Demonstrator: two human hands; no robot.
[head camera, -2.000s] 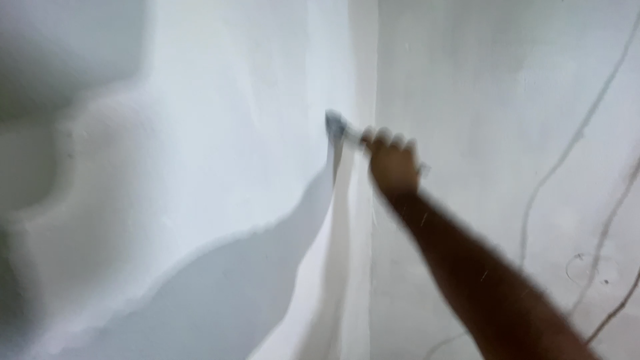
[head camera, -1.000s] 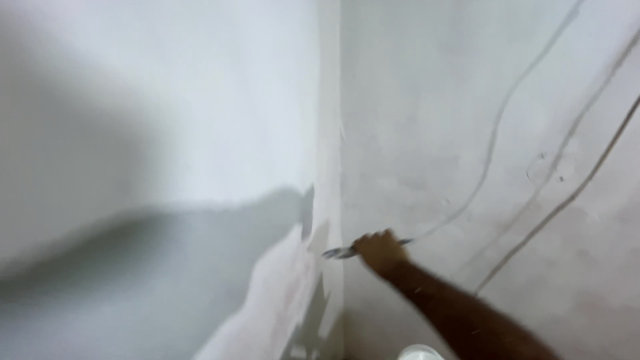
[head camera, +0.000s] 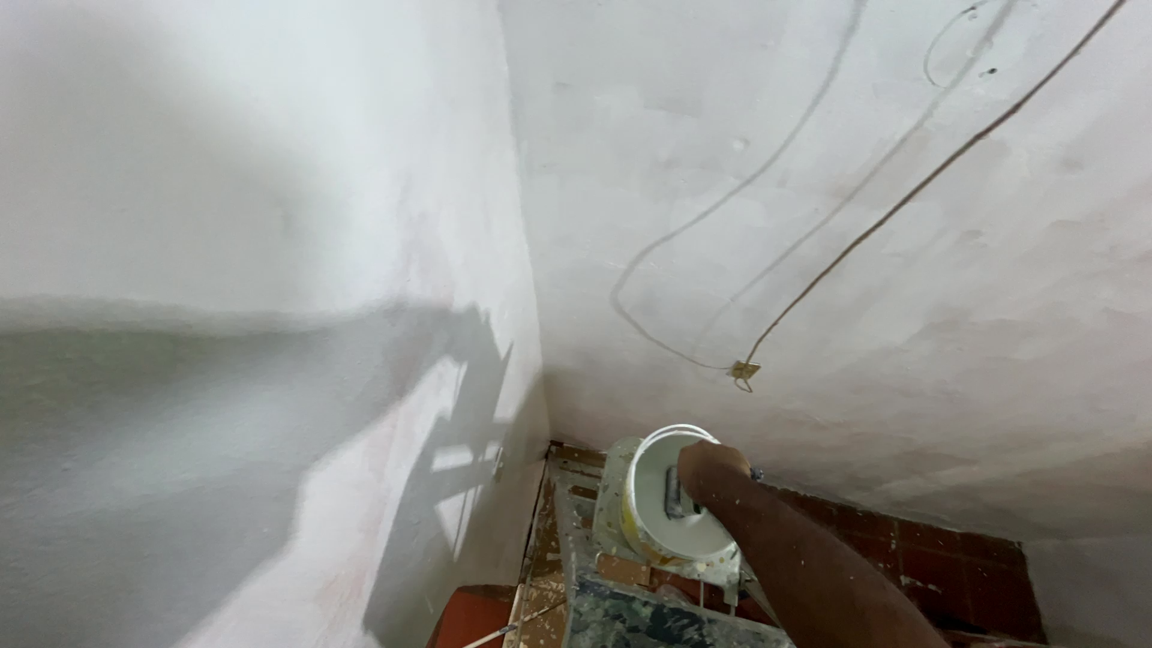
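My right hand (head camera: 717, 470) is closed around the handle of a paintbrush (head camera: 676, 493), whose head is down inside a white bucket (head camera: 632, 504). White paint (head camera: 697, 538) lies in the bucket, which has yellow marks and drips on its outside. The bucket stands on a paint-spattered platform (head camera: 614, 454), near the corner of two whitish walls. My left hand does not appear in the view.
A dark cable (head camera: 909, 193) runs down the right wall (head camera: 990, 297) to a small electrical box (head camera: 744, 370). Reddish floor tiles (head camera: 927, 562) lie below. A paint-splashed surface (head camera: 630, 616) and an orange-red object (head camera: 472, 616) are at the bottom. Shadows cross the left wall (head camera: 180, 180).
My right hand has moved down from the wall corner to the bucket, with the brush in its grip. The view has tilted downward, bringing the bucket and floor into sight.
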